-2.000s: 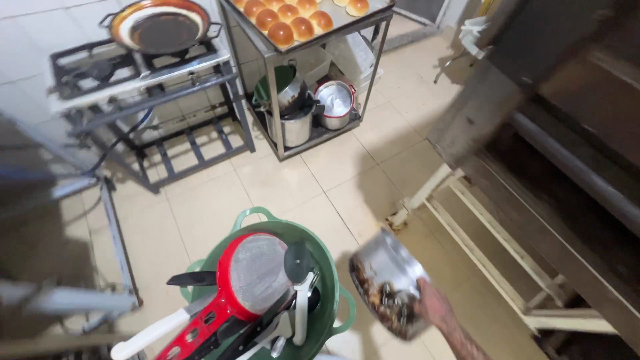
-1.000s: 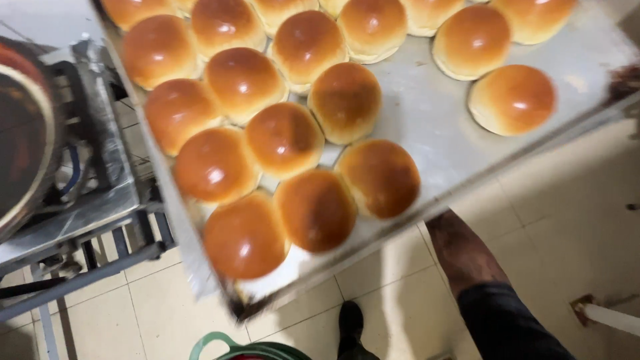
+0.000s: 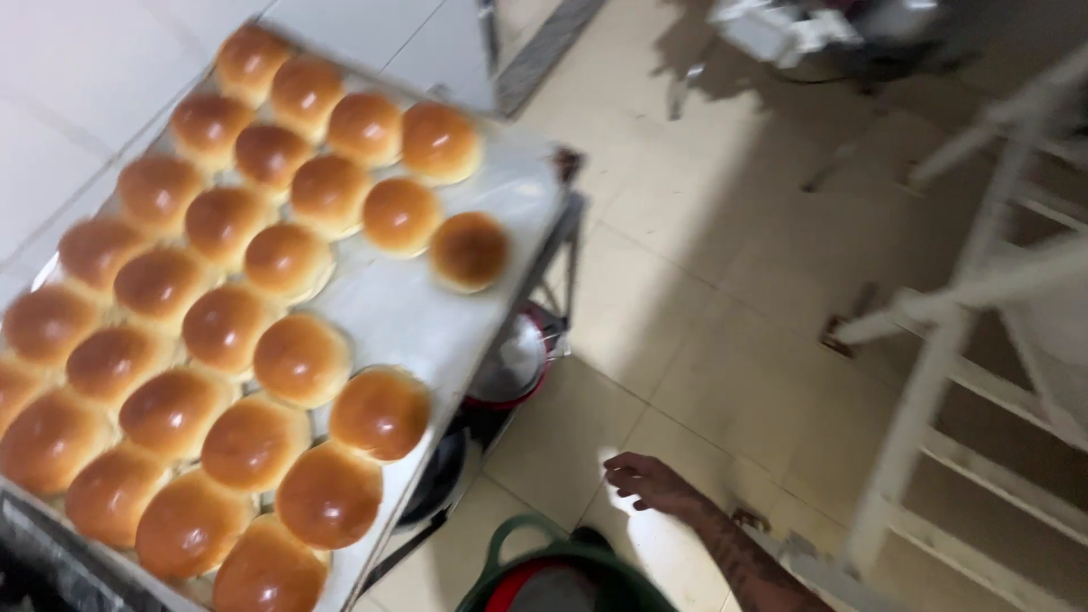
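My right hand (image 3: 650, 483) hangs at the lower middle with its fingers loosely curled and nothing seen in it, just above and right of a green basin (image 3: 529, 529). A red item (image 3: 510, 586) with a grey round face lies in the basin, cut off by the bottom edge. To the left, a metal baking tray (image 3: 399, 310) bears many glossy browned buns (image 3: 299, 359) in rows. My right hand does not touch the tray. My left hand is out of view.
Under the tray, the stand holds a red-rimmed pot (image 3: 512, 361) and a dark pan (image 3: 438, 476). A pale metal frame (image 3: 926, 416) stands at the right on the tiled floor (image 3: 646, 297). A dark stove edge (image 3: 51, 552) shows at the lower left.
Two seconds ago my right hand held a metal pot with dark contents beside the basin; that pot is no longer in the hand. The view has swung toward the bun tray.
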